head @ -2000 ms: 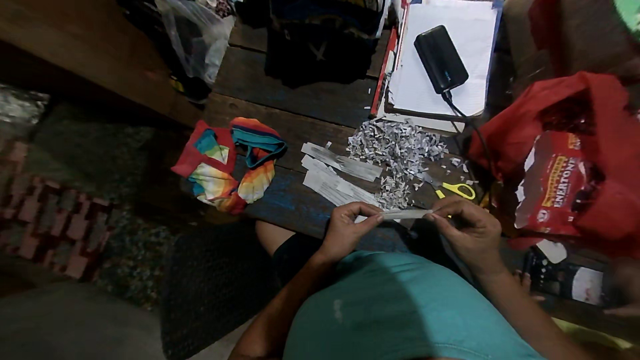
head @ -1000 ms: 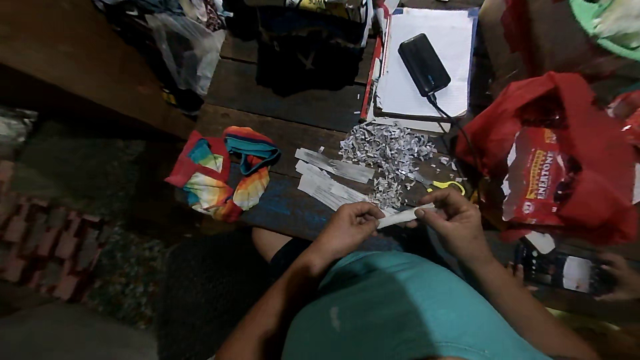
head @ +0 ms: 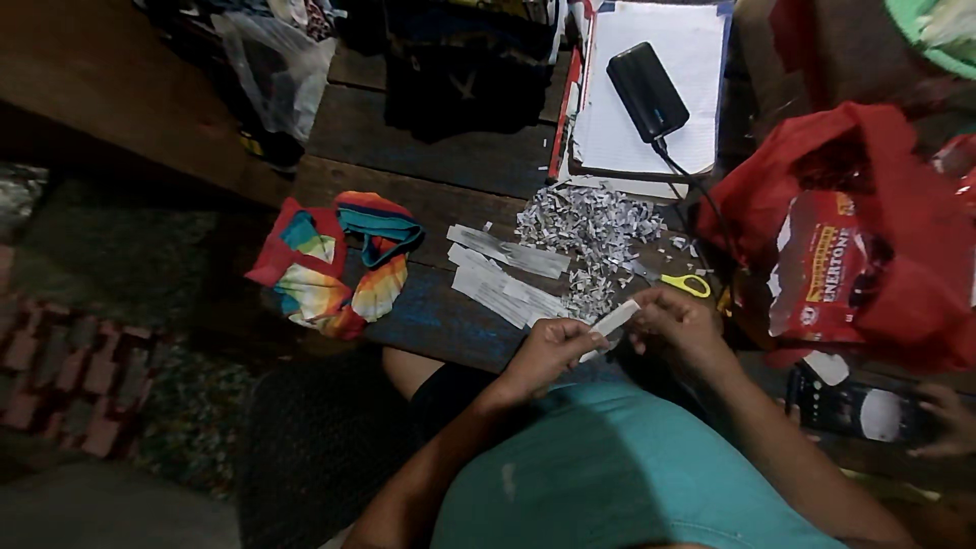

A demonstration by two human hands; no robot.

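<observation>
My left hand (head: pixel 553 351) holds a narrow folded paper strip (head: pixel 614 319) between thumb and fingers, low over the table's near edge. My right hand (head: pixel 681 324) is at the strip's upper right end, its thumb and forefinger close together there; whether they pinch it is hard to tell. Several printed paper strips (head: pixel 503 288) lie beyond my left hand. A heap of small cut paper bits (head: pixel 591 225) is spread behind both hands. Yellow-handled scissors (head: pixel 686 285) rest just beyond my right hand, their blades partly among the bits.
A colourful cloth (head: pixel 328 278) lies at left. Dark folded clothes (head: pixel 465 84) are at the back, beside a notebook (head: pixel 610 107) bearing a black power bank (head: pixel 648 91) with a cable. A red bag (head: pixel 907 252) stands at right. Another person's hand (head: pixel 945 419) holds a phone (head: pixel 862 408) below it.
The paper strip, level between both hands two seconds ago, now slants up to the right. My right fingers have shifted on or off its upper end. The view has moved slightly.
</observation>
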